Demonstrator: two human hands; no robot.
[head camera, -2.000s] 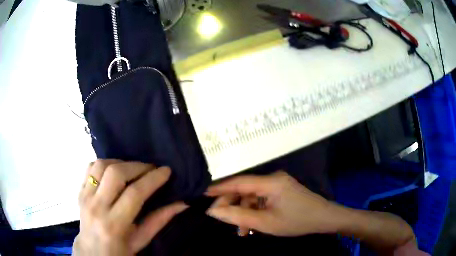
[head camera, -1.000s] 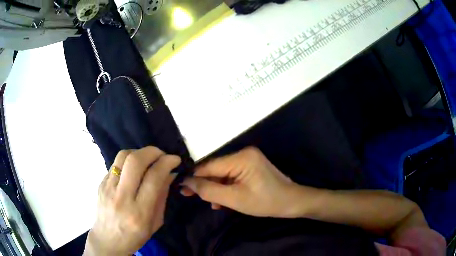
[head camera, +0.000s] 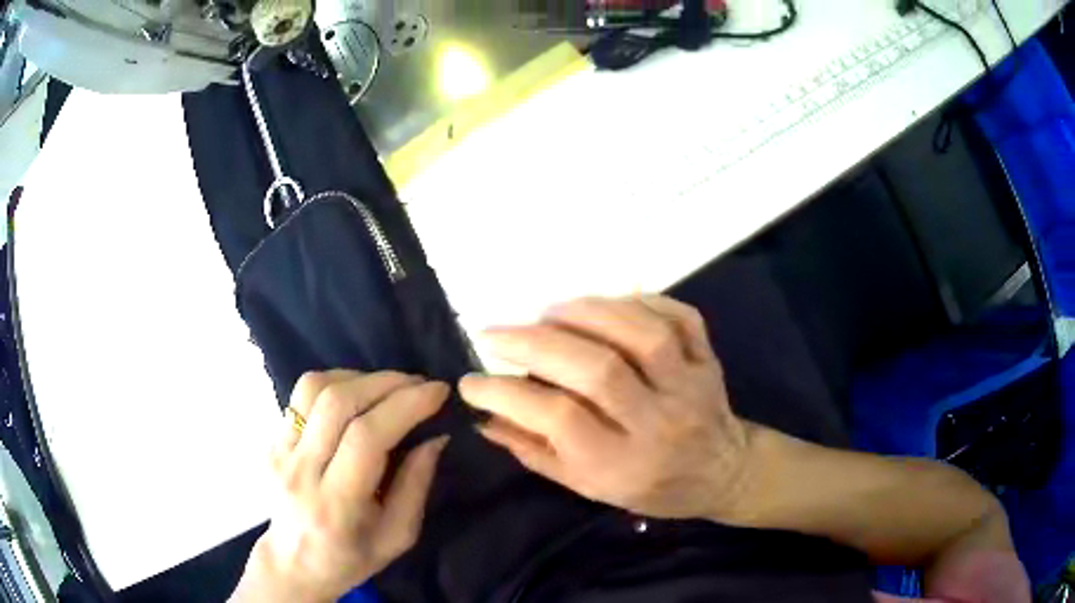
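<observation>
A dark bag panel runs from under the sewing machine head down to the front edge of the white table. A straight silver zipper with a ring-shaped pull lies on it, above a rounded zippered pocket. My left hand, with a gold ring, holds the panel's lower end between thumb and fingers. My right hand grips the panel's right edge beside it, fingertips nearly touching the left ones. The fabric between the fingertips is partly hidden.
The machine head is at the top left, with a lit spot on the metal bed. Yellow tape edges the bed. Red-handled snips with a black cord are cut off at the top. A printed ruler marks the table.
My right hand has turned more palm-down, its fingers now extended over the panel's edge. My left hand still holds the lower end. The view has shifted, bringing the snips back in at the top.
</observation>
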